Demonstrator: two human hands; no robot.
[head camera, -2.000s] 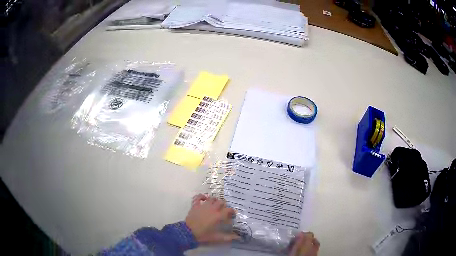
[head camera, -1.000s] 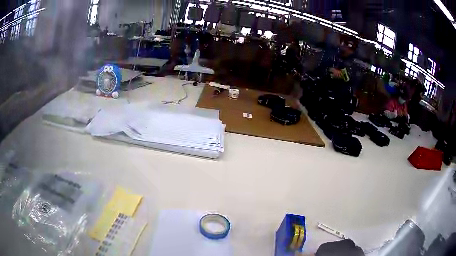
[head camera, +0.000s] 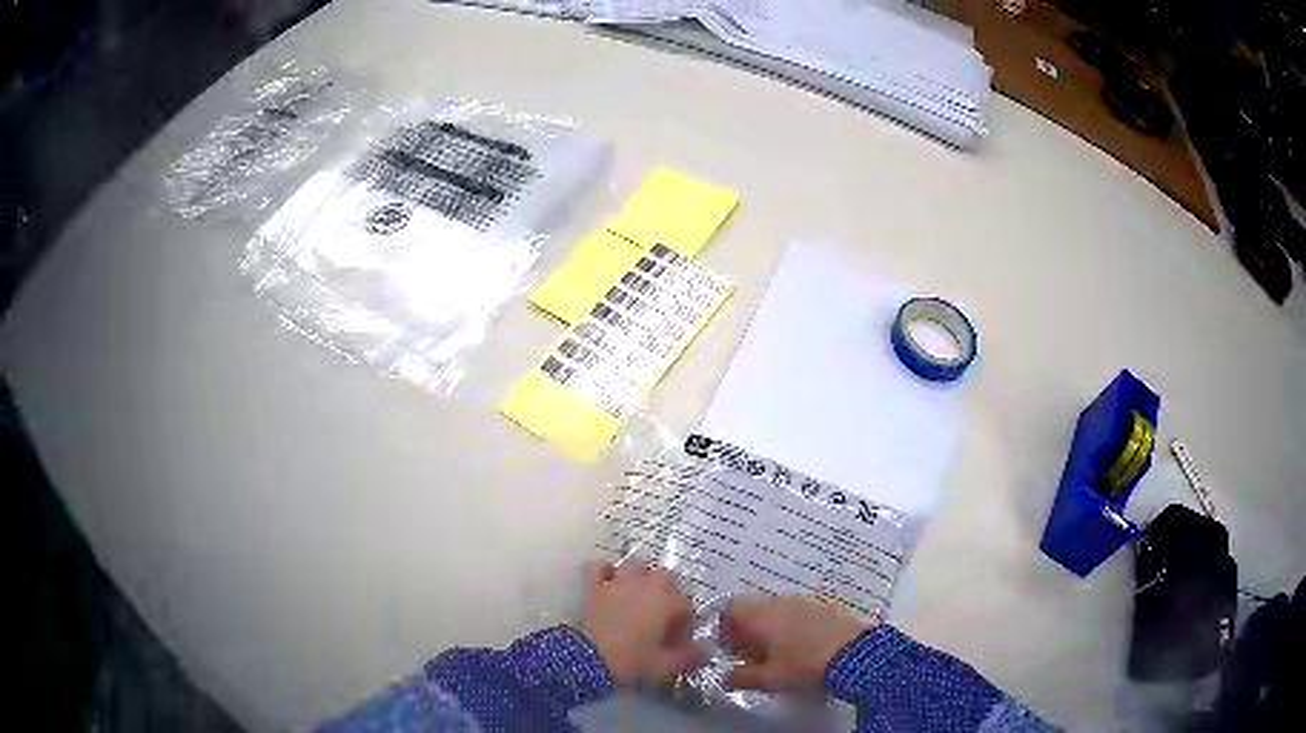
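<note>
A printed clear polybag (head camera: 802, 537) with a grey look inside lies on a white paper sheet (head camera: 831, 372) at the front. My left hand (head camera: 639, 622) and my right hand (head camera: 781, 639) are close together at its near end, fingers curled on the crumpled clear plastic between them. What is inside the bag is not clear. The near edge of the bag is partly hidden by my hands and sleeves. A roll of blue tape (head camera: 934, 340) lies on the paper's far right part.
Barcode stickers (head camera: 637, 329) on yellow backing sheets (head camera: 673, 215) lie left of the paper. Flat polybags (head camera: 416, 229) lie farther left. A blue tape dispenser (head camera: 1100, 473) and a small black bag (head camera: 1186, 587) stand at right. Large white sheets (head camera: 845, 57) and a brown board (head camera: 1089, 86) lie beyond.
The view swung up across the hall, then back down to the work. Compared with the first frame, my right hand has moved left beside my left hand, at the bag's near end.
</note>
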